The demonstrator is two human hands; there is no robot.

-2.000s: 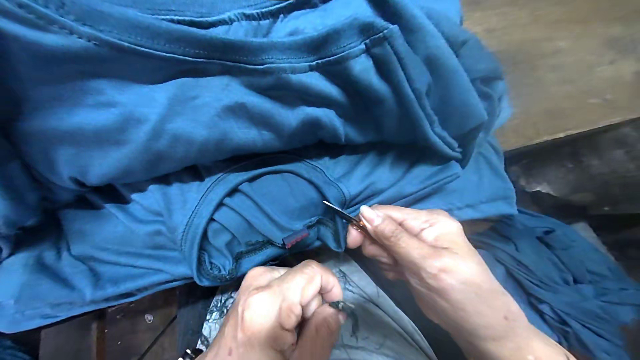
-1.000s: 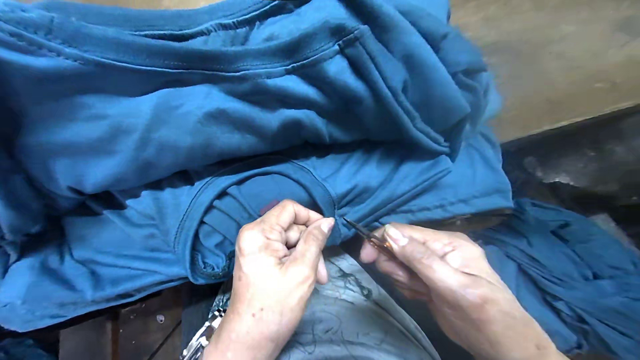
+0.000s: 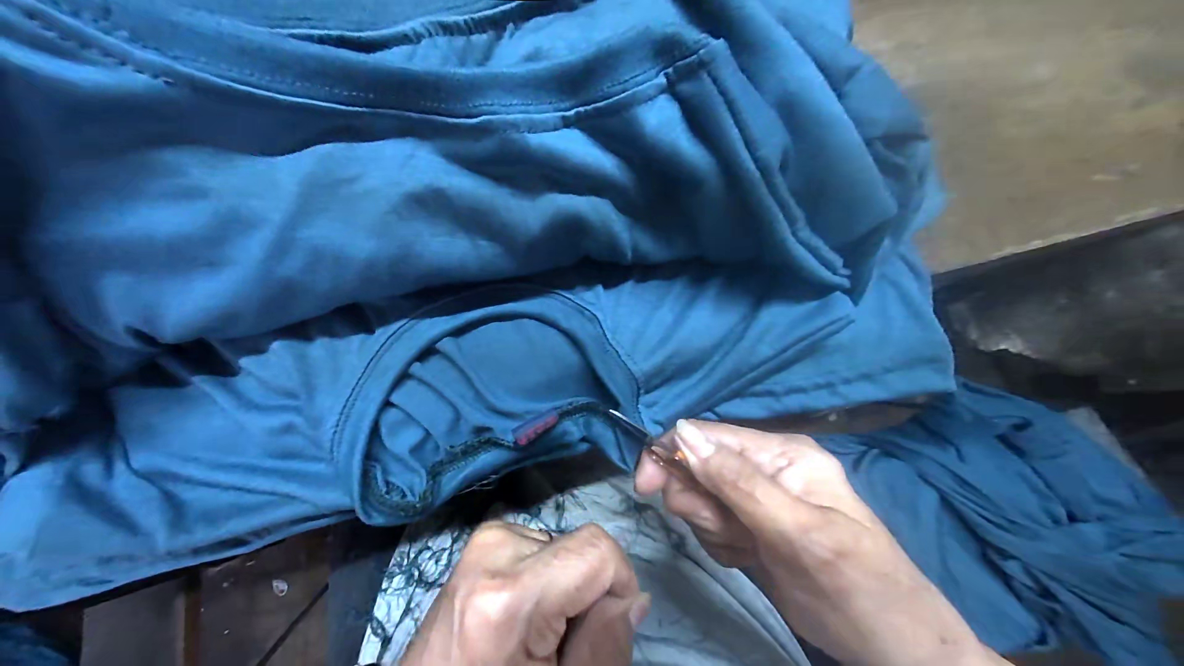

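Note:
A blue knit T-shirt [image 3: 499, 347] lies with its ribbed neckline facing me, a small red and dark label [image 3: 535, 427] inside the collar. My right hand [image 3: 749, 481] pinches a small pointed metal tool [image 3: 634, 430], perhaps thread snips or tweezers, its tip at the right side of the collar. Below the collar, my left hand [image 3: 546, 592] is curled with its knuckles up, over the patterned cloth on my lap; whether anything is within its fingers is hidden.
More blue garments [image 3: 444, 203] are heaped behind the collar. Another blue cloth bundle [image 3: 1008, 518] hangs at the right. A worn wooden surface [image 3: 1027, 120] is at the upper right, dark wooden slats [image 3: 231, 601] at the lower left. Loose dark threads [image 3: 684, 573] lie on the light lap cloth.
My left hand has moved from the right edge of the collar down toward my lap, uncovering the label. The tool stays in my right hand near the collar.

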